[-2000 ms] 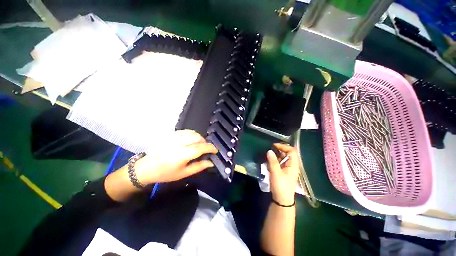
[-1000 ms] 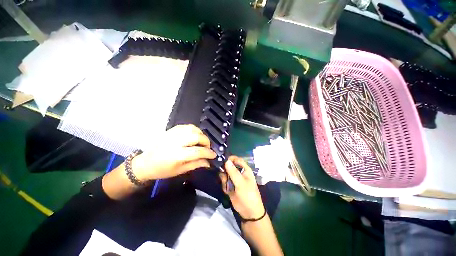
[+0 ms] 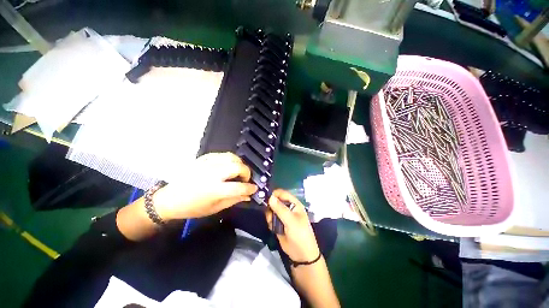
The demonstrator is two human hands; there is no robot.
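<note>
A long black tray [image 3: 220, 120] lies slanted in front of me. A row of small black parts [image 3: 257, 123] with bright silver dots runs along its right edge. My left hand [image 3: 204, 186] has its fingertips on the black part at the row's near end. My right hand [image 3: 289, 222] is just right of that end, its thumb and finger at the part. Metal pins [image 3: 292, 206] show partly in my right hand; how many is hidden by the fingers.
A pink basket [image 3: 481, 144] of loose metal pins stands at right. The press [image 3: 355, 54] and its dark fixture [image 3: 318, 127] are beyond the tray. Crumpled white paper [image 3: 328, 191] lies right of my right hand. White sheets [image 3: 63, 87] and a black parts row [image 3: 180, 57] are at left.
Since the earliest frame my right hand has moved left to the row's near end, uncovering the white paper. My left hand stays at that end. The view has shifted slightly.
</note>
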